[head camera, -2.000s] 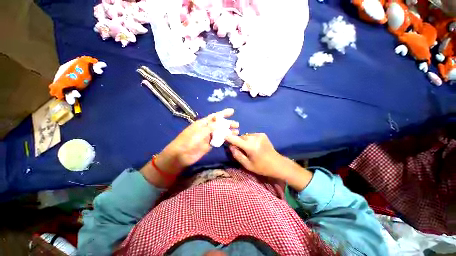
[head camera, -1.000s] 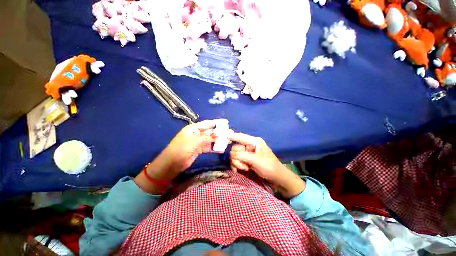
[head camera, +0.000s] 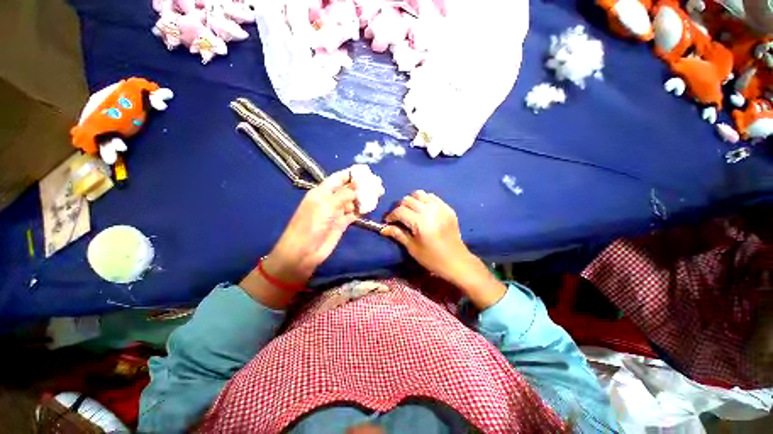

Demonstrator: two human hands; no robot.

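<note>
My left hand holds a small white plush piece at its fingertips; the fingers hide part of it. My right hand is just right of it, with thumb and fingers pinched on the near end of the long dull metallic forceps. The forceps lie slanted on the dark blue cloth and pass under my left fingers. No needle or thread can be made out between the hands.
A white plastic bag with pink plush pieces is ahead. Fibre tufts and orange toys are right. At left are one orange toy, a card, a pale disc and a box.
My left hand has lifted the plush piece away from my right fingers, forward on the table. My right hand has moved from beside the piece onto the near end of the forceps.
</note>
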